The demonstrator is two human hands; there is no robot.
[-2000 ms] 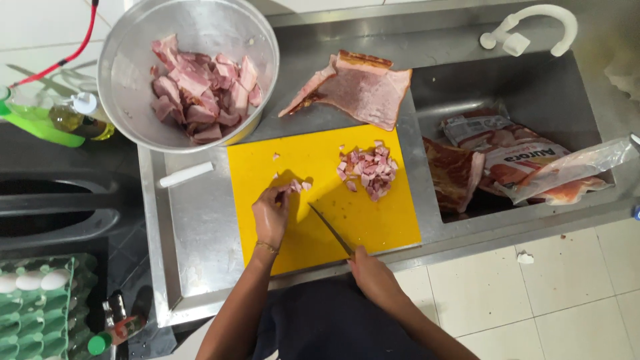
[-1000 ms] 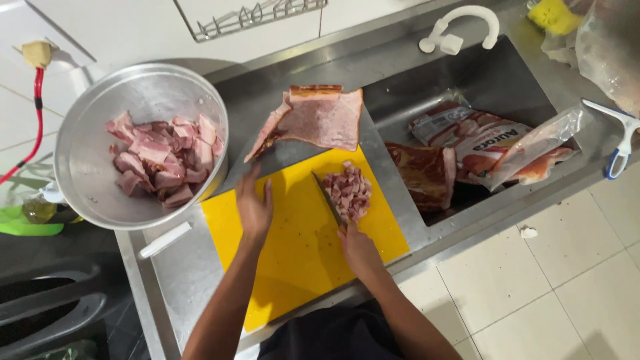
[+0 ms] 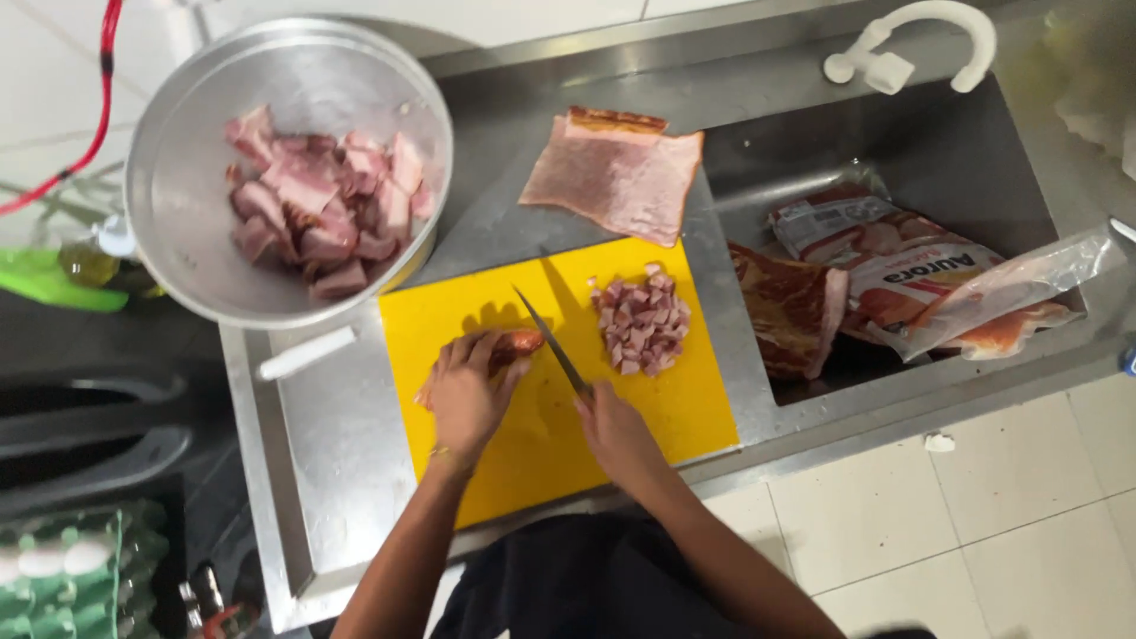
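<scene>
My left hand [image 3: 469,382] grips a piece of bacon [image 3: 516,343] against the left half of the yellow cutting board [image 3: 524,453]. The fingers hide much of that piece. In my right hand [image 3: 614,430] is a kitchen knife [image 3: 552,342], its blade slanting up and left, just right of the held piece and apart from it. A pile of diced bacon [image 3: 642,319] lies on the board's right side. Behind the board, a flat slab of bacon [image 3: 617,173] rests on the steel counter. At the upper left, a metal pot [image 3: 177,257] holds larger bacon chunks [image 3: 311,200].
The steel sink [image 3: 923,124] on the right holds a bacon slab [image 3: 785,306] and plastic packages [image 3: 923,257], below a white faucet [image 3: 932,18]. A white plastic stick [image 3: 306,353] lies left of the board. An egg tray [image 3: 62,586] stands at the lower left.
My left hand, open above the board a second ago, now holds a bacon piece on it. The knife has moved left, away from the diced pile. The slab behind the board now lies flatter.
</scene>
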